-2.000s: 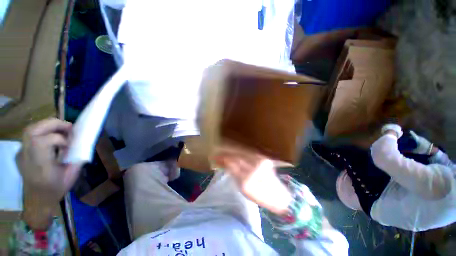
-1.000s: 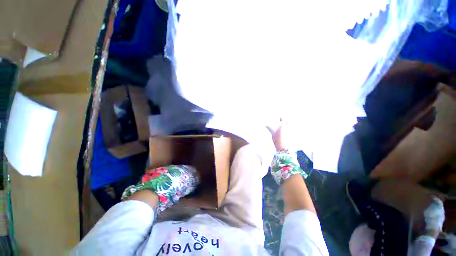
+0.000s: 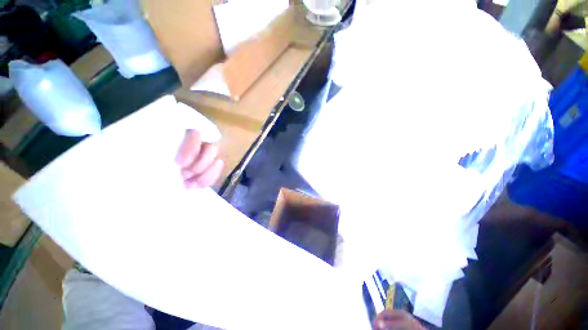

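A large bright white foam sheet (image 3: 148,225) spreads across the view from the left to the bottom centre. My left hand (image 3: 200,161) is shut on its upper edge, with the fingers curled over it and the palm and forearm hidden by the sheet. A hand that looks like my right (image 3: 396,319) shows only in part at the bottom edge, near the lower right end of the sheet; its grip is unclear. A small open carton (image 3: 306,222) stands behind the sheet. The glaring foam stack (image 3: 412,116) fills the centre right.
A cardboard-covered bench (image 3: 248,126) with brown panels and white pieces runs at upper left. Puffy pale bags (image 3: 58,97) lie beyond it. Clear plastic film (image 3: 532,135) hangs around the stack. Blue bins (image 3: 570,138) and brown cartons (image 3: 561,290) are at the right.
The view has swung left. My left hand has come out of the small carton and now holds a large foam sheet. The right hand shows lower, at the bottom edge.
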